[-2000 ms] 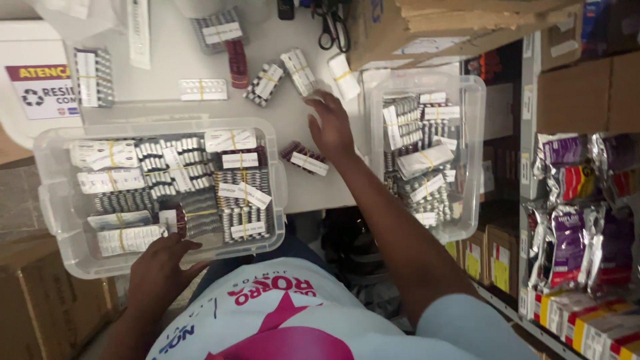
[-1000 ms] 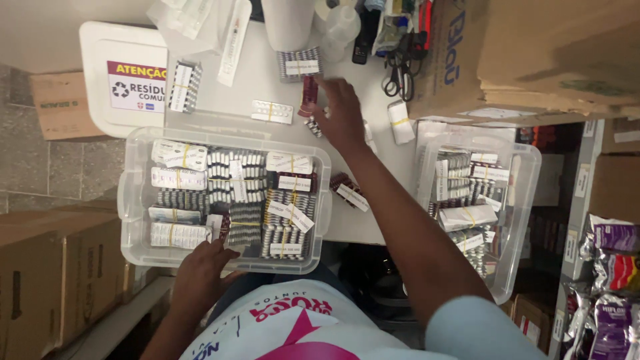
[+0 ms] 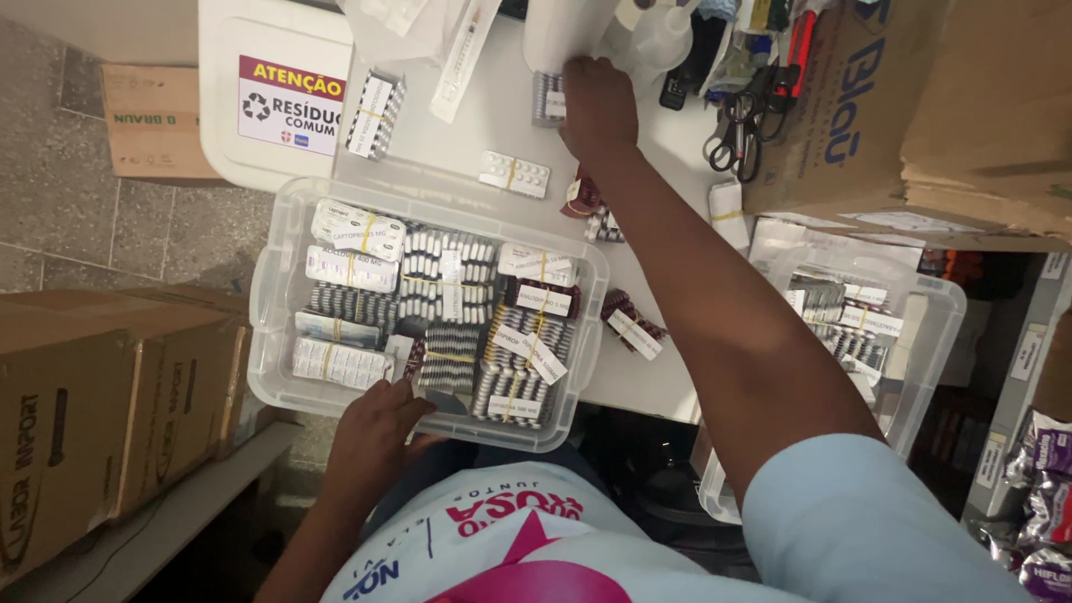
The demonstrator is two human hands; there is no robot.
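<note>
My left hand (image 3: pixel 381 435) is at the near wall of a clear plastic bin (image 3: pixel 596 293), its fingers by a dark red blister pack (image 3: pixel 414 358); whether it grips the pack is unclear. Banded bundles of blister packs fill the bin, among them a silver bundle (image 3: pixel 450 356). My right hand (image 3: pixel 599 109) reaches to the back of the table, over a silver blister bundle (image 3: pixel 548 100); its fingertips are hidden. Below it lie a dark red bundle (image 3: pixel 580 194) and a black-and-white one (image 3: pixel 603 226). Another dark red bundle (image 3: pixel 634 322) lies right of the bin.
A second clear bin (image 3: pixel 946 318) of blister packs stands at right. Scissors (image 3: pixel 741 134) lie beside a large cardboard box (image 3: pixel 837 126). A white lid (image 3: pixel 276 167), a packaged syringe (image 3: pixel 465 59) and a white blister pack (image 3: pixel 514 174) are at the back. Cartons (image 3: pixel 75 419) stand at left.
My right hand has moved from the dark red bundle to the silver bundle farther back. My left hand remains at the bin's near side. The view has shifted.
</note>
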